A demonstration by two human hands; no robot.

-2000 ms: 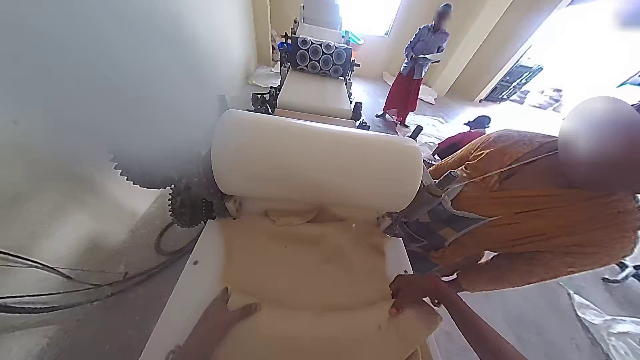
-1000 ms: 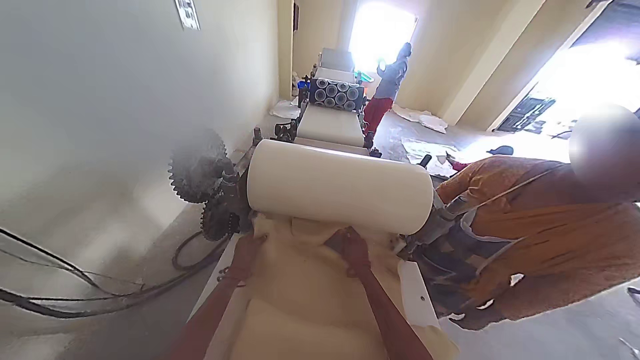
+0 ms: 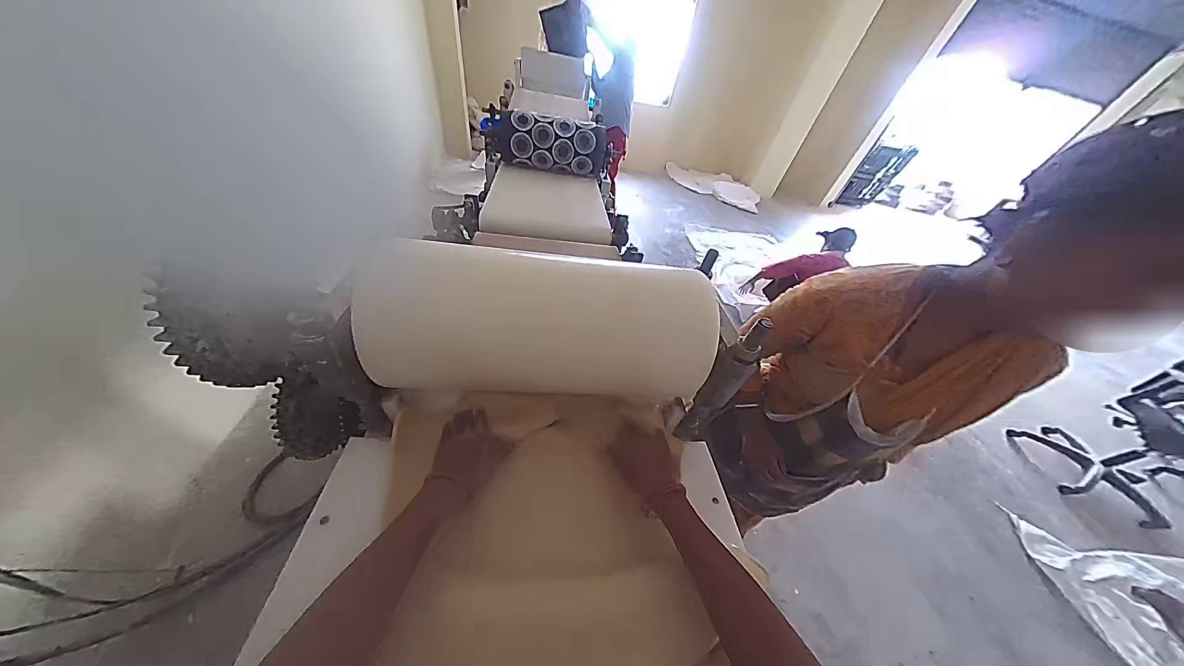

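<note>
A wide sheet of pale, dough-like material lies along the white feed table and reaches up to a large pale roller. My left hand rests palm down on the sheet's left part, fingers spread, just below the roller. On the right part my right hand presses flat too, its fingertips blurred near the roller's lower edge. A fold in the sheet runs between the hands. Neither hand grips anything that I can see.
Toothed gears stand left of the roller, with cables below. Close on the right is a co-worker in an orange garment, near a metal handle. Behind stands a machine with several rollers; another person crouches beyond.
Both hands were lower on the sheet two seconds ago and moved up toward the roller. Since one second ago, my right hand has shifted rightward and flattened. The standing person in back has moved behind the far machine.
</note>
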